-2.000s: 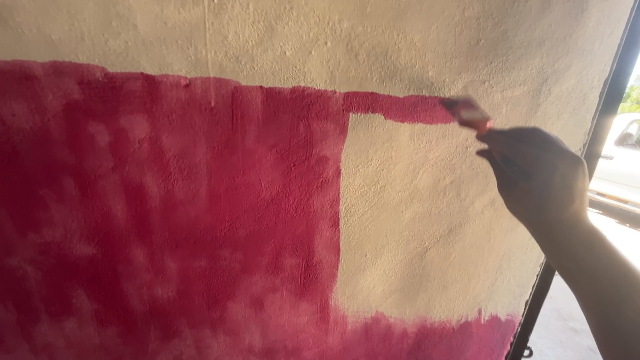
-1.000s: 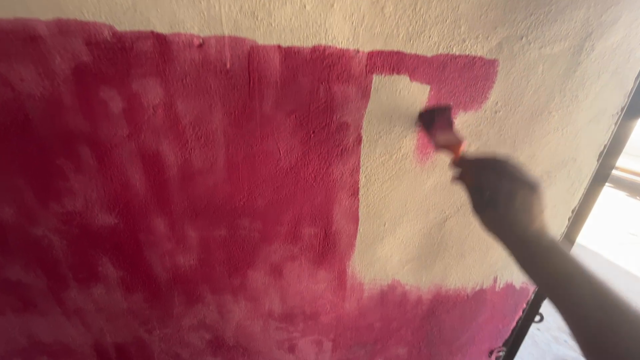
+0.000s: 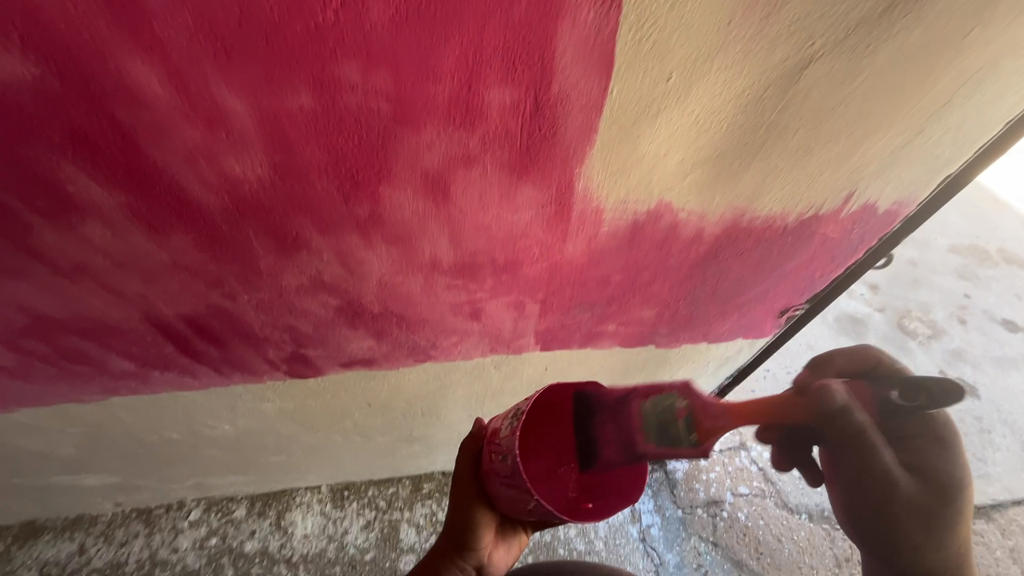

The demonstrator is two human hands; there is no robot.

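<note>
My left hand [image 3: 480, 520] holds a plastic paint pot [image 3: 508, 456] from its left side and below, with the mouth facing up toward me. Pink-red paint coats the pot's inside. In my right hand [image 3: 888, 456] is a flat paintbrush [image 3: 672, 418], gripped by its orange, dark-tipped handle. The brush lies nearly level, its dark bristles over the mouth of the pot; whether they touch the paint is hidden by blur. Behind them, the wall [image 3: 360, 200] bears streaky pink-red paint, with a cream area [image 3: 744, 104] at upper right and a cream band along the bottom.
A dark metal edge [image 3: 880, 248] with small rings runs diagonally down the wall's right end. Beyond it lies a bright concrete ground [image 3: 944, 312]. Rough, paint-speckled floor [image 3: 304, 528] meets the wall's foot.
My right hand has brought the brush down from the wall to the pot. My left hand and the pot have come into view. The view has tilted downward.
</note>
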